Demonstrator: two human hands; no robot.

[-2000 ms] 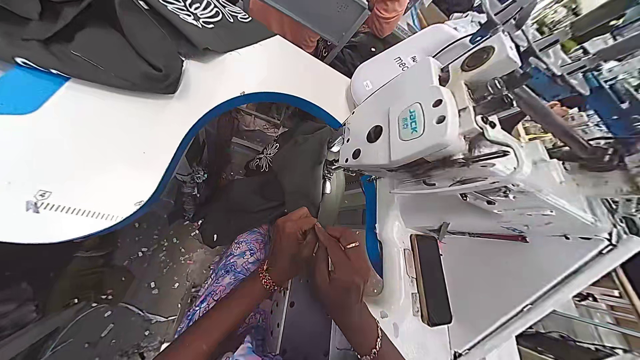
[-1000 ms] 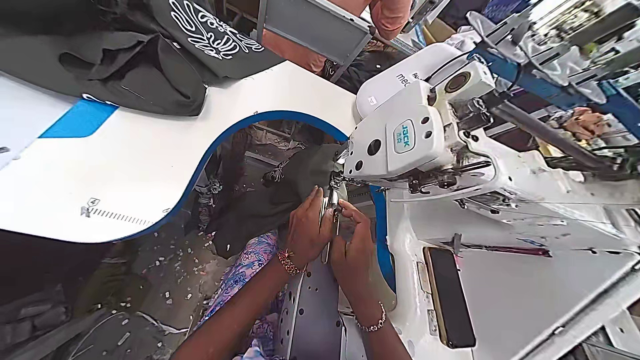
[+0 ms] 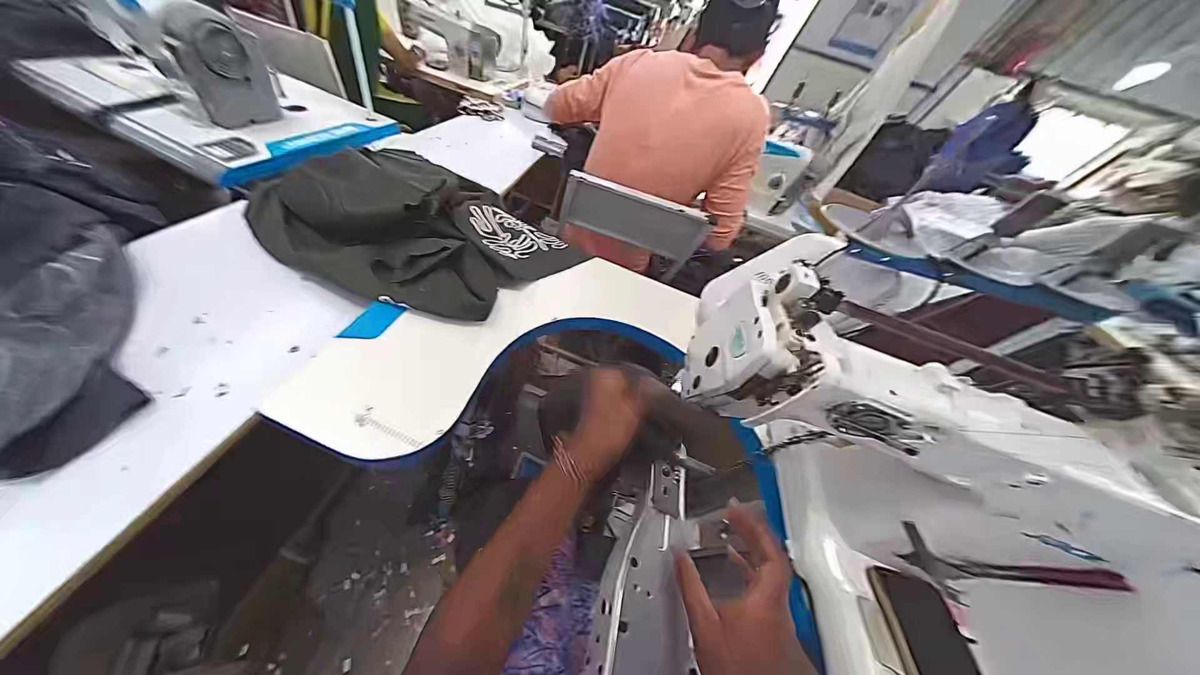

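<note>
My left hand (image 3: 605, 427) is blurred and lies on a dark cloth garment (image 3: 572, 403) in the recess of the table, beside the head of a white Jack sewing machine (image 3: 741, 347); its fingers are turned away, so its grip is unclear. Lower right, my right hand (image 3: 745, 600) is raised beside the machine's metal arm (image 3: 642, 562), its fingers apart and holding nothing. Farther back on the white tabletop lies a dark garment with a white print (image 3: 394, 225).
Dark cloth (image 3: 56, 300) lies at the left. A phone (image 3: 923, 619) and tweezers-like tool (image 3: 1031, 572) rest on the machine's base at right. Ahead, a person in an orange top (image 3: 670, 141) sits at another table. The table's blue edge (image 3: 478, 384) curves around the recess.
The view has swung upward. My hands were together at the needle area; now they are apart, the left on the cloth and the right off it, fingers spread.
</note>
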